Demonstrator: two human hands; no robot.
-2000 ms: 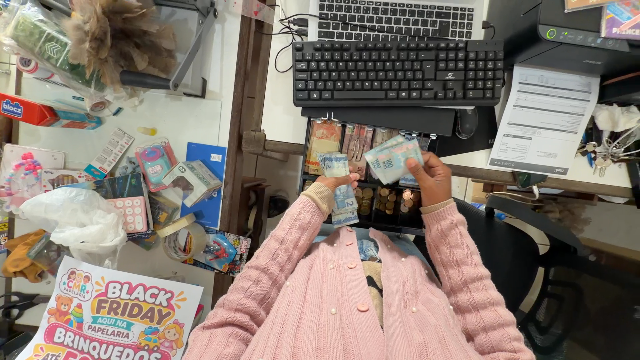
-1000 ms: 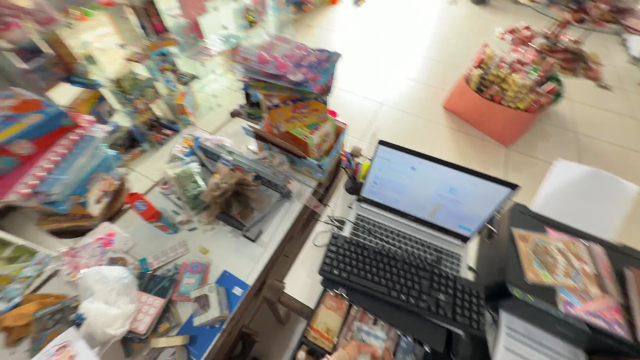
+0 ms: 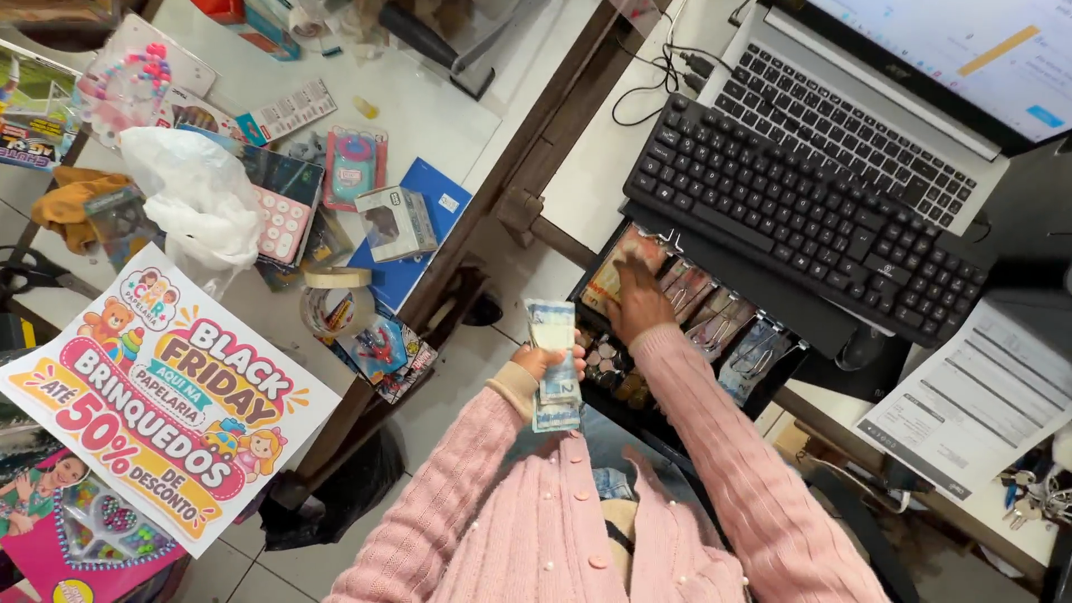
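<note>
My left hand (image 3: pixel 544 362) grips a small stack of blue-grey banknotes (image 3: pixel 554 335) in front of my cardigan. My right hand (image 3: pixel 641 301) reaches into the black cash drawer (image 3: pixel 758 402), its fingers over orange banknotes (image 3: pixel 620 264) in the leftmost bill compartment; whether it holds any cannot be told. More banknotes (image 3: pixel 712 322) lie under wire clips in the compartments to the right, with blue ones (image 3: pixel 748 362) at the far right. Coins (image 3: pixel 605 358) fill compartments at the drawer's near side, partly hidden by my right arm.
A black keyboard (image 3: pixel 804 218) rests over the drawer's back and against a laptop (image 3: pixel 863 117). A mouse (image 3: pixel 861 347), a printed sheet (image 3: pixel 971 394) and keys (image 3: pixel 1026 502) lie right. The left table holds a tape roll (image 3: pixel 335 301), a white plastic bag (image 3: pixel 193 193), boxed toys and a printed poster (image 3: pixel 167 402).
My right hand, which held a banknote beside my left two seconds ago, is now in the drawer on the orange notes. My left hand still holds notes. The view has turned.
</note>
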